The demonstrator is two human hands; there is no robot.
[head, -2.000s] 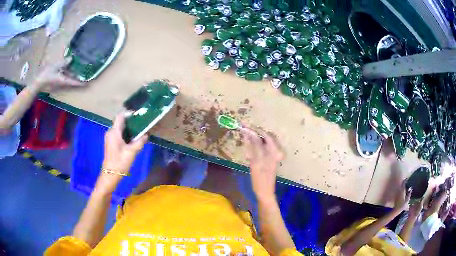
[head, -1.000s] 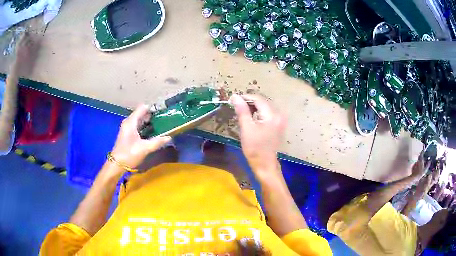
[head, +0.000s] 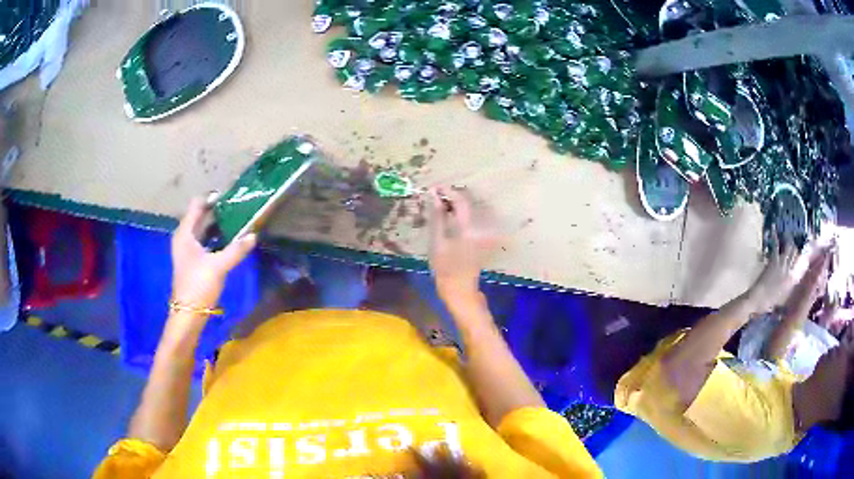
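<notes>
My left hand point(head: 206, 248) grips a green, white-edged slipper-like piece point(head: 262, 190) by its lower left end and holds it tilted over the front of the table. My right hand point(head: 461, 229) pinches a thin pale stick point(head: 419, 192). The stick's far end is at a small bright-green tub point(head: 389, 183) among brown spots on the cardboard. I cannot tell whether the tip touches glue inside the tub. Another green oval piece with a dark middle point(head: 192, 61) lies on the cardboard at the upper left.
A big loose pile of small green patches point(head: 506, 70) covers the back of the cardboard point(head: 552, 210). Stacked green slippers point(head: 665, 178) lie under a grey metal bar point(head: 740, 42) at the right. A person in a yellow shirt point(head: 721, 402) works at the right. A blue bin point(head: 140, 290) stands below.
My left hand has moved left with the slipper piece, away from my right hand. The stick has left the piece and is now at the tub. The view has also shifted.
</notes>
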